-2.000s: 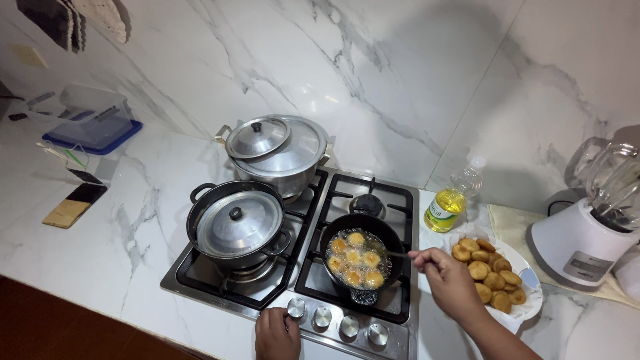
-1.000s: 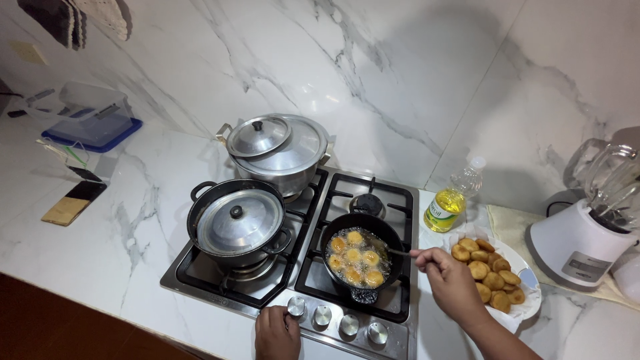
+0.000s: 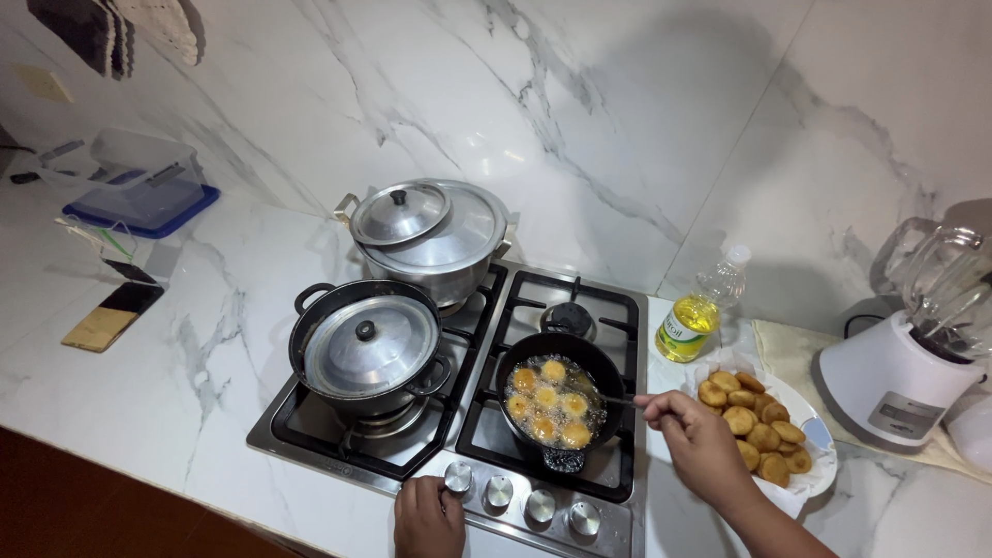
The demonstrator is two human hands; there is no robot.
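Several golden dough rounds bubble in hot oil inside a black frying pot on the gas stove's right side. My right hand grips the thin handle of a metal utensil, whose far end is hidden in the oil. My left hand rests at the stove's front edge, its fingers touching or very near the leftmost control knob; whether it grips the knob I cannot tell. To the right of the pot, browned fried rounds are heaped on a paper-lined white plate.
A black pot with a metal lid and a large lidded aluminium pot occupy the left burners. Behind the plate stand an oil bottle and, farther right, a white blender. A plastic container and a phone-like object lie left.
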